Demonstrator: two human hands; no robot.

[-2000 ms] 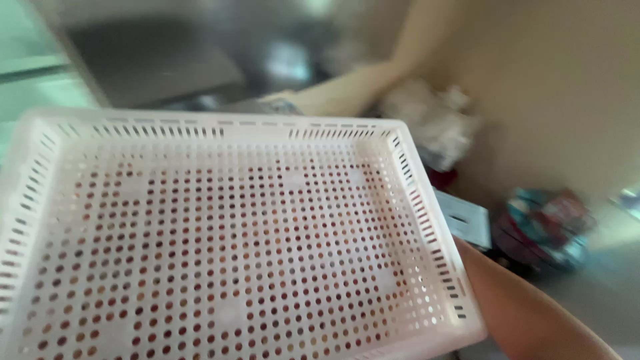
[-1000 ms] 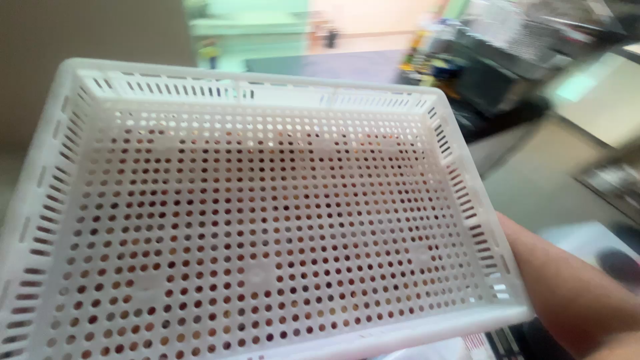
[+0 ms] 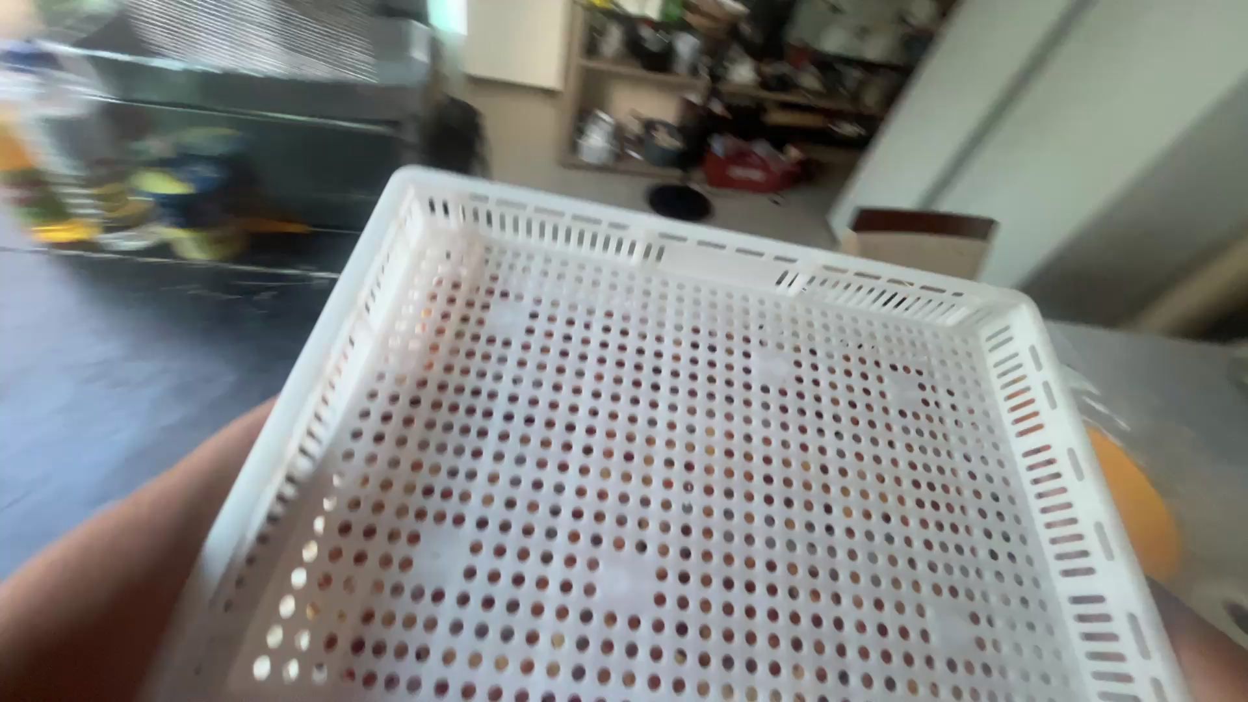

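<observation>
A white perforated plastic crate (image 3: 682, 458) fills the middle of the head view, its empty inside facing me. Through its holes show reddish and orange specks of something beneath, which I cannot make out. My left forearm comes in at the lower left and runs behind the crate's left wall. Part of my right arm shows at the lower right edge, beside the right wall. Both of my hands are hidden by the crate, so their grip on it does not show.
At left is a dark countertop (image 3: 127, 390) with blurred bottles and a yellow-and-blue container (image 3: 195, 195). Shelves (image 3: 634, 68) with assorted items stand at the back, a red basket (image 3: 749, 164) low beside them. An orange round object (image 3: 1131, 507) lies right of the crate on a grey surface.
The view has swung widely, from a beige wall to the shelves and dark countertop. The crate has stayed in front of me throughout. My left forearm has come into view.
</observation>
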